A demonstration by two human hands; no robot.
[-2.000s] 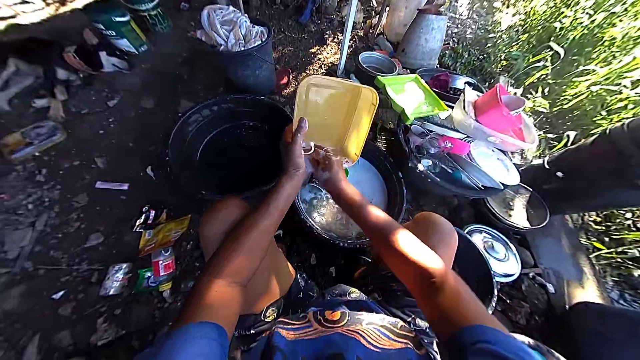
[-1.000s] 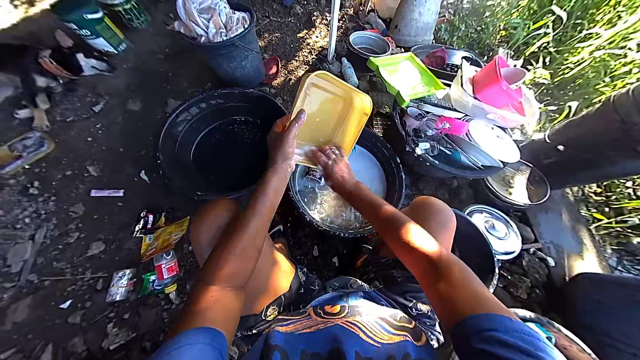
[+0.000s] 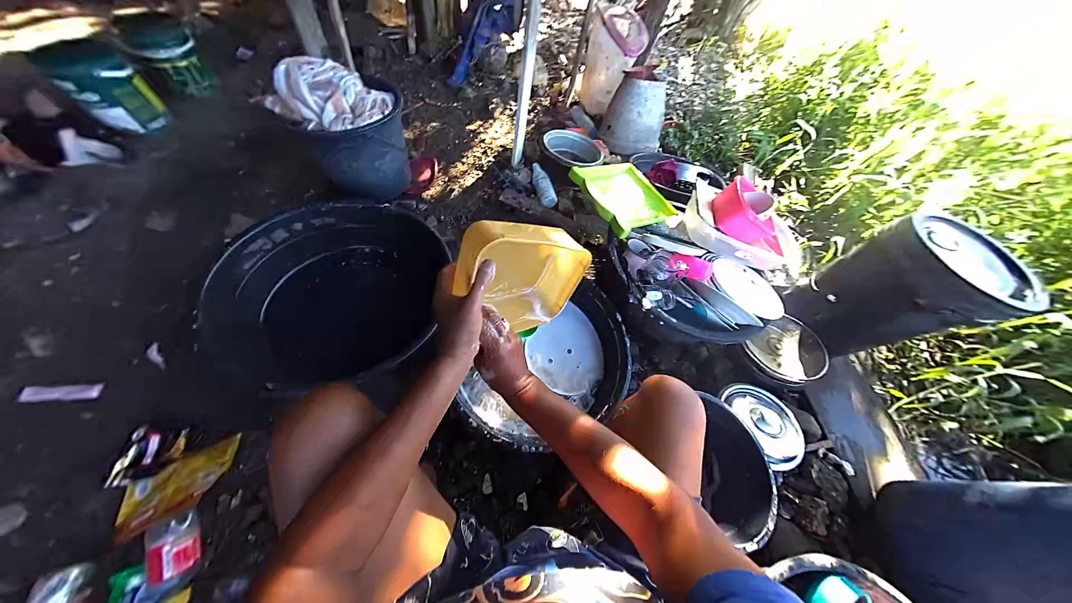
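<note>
My left hand (image 3: 461,310) grips the left side of a yellow plastic container (image 3: 536,272), its thumb over the near edge. My right hand (image 3: 502,356) is at the container's lower edge, close against my left hand, with wet, soapy-looking fingers; whether it holds anything is hidden. Something green shows just beside its fingers. Below the container stands a round black basin (image 3: 621,352) with suds and a pale, holed disc (image 3: 565,352) in it. A wide black tub (image 3: 243,285) holding dark liquid lies to the left.
At right, a basin (image 3: 670,327) is piled with plates and utensils, near a lime-green tray (image 3: 624,197) and a pink container (image 3: 741,209). A metal lid (image 3: 764,427) leans by a black bucket (image 3: 737,477). Cloth fills a dark bucket (image 3: 364,155) behind the tub. Wrappers (image 3: 176,486) litter the ground at left.
The yellow container has tilted, so its side faces me more. My right hand has moved from its inner lower part to its lower edge, beside my left hand. The view has tipped upward.
</note>
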